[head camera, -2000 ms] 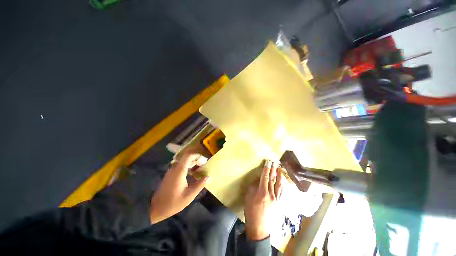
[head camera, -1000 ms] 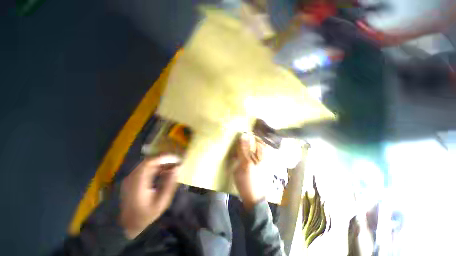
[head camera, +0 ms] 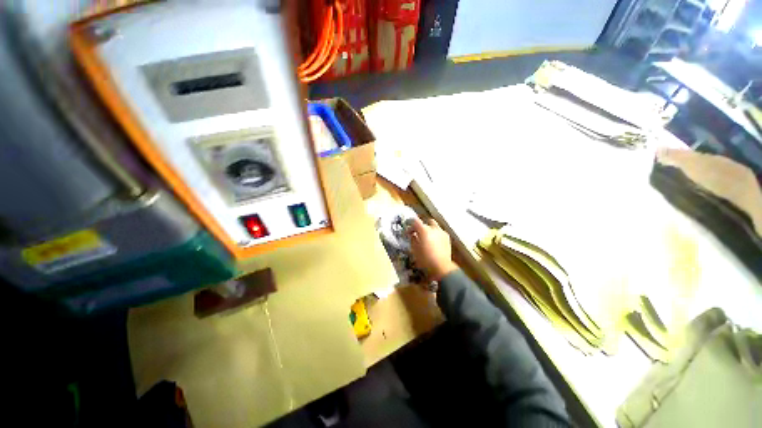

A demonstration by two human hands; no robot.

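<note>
A large tan cut panel (head camera: 313, 334) lies under the press head, with a line down it and a notch at its right edge. The brown-red die (head camera: 235, 292) is over the panel; I cannot tell if it touches. My right hand (head camera: 431, 249) reaches to the clear plastic bag of small dark badges (head camera: 399, 230) right of the panel. Its fingertips are at the bag; whether they hold a badge is too small to tell. My left hand is not in view.
The control box (head camera: 242, 125) hangs above the panel. A yellow push-button box (head camera: 360, 319) sits by the notch. A cardboard box (head camera: 361, 150) stands behind. Right, a white table (head camera: 468, 142) bears olive panels (head camera: 547, 288) and brown panel stacks (head camera: 710, 180).
The view has swung right to the control box and white table. The panel, earlier under both hands, lies without a visible hand on it. My right hand has moved to the bag; my left has left view.
</note>
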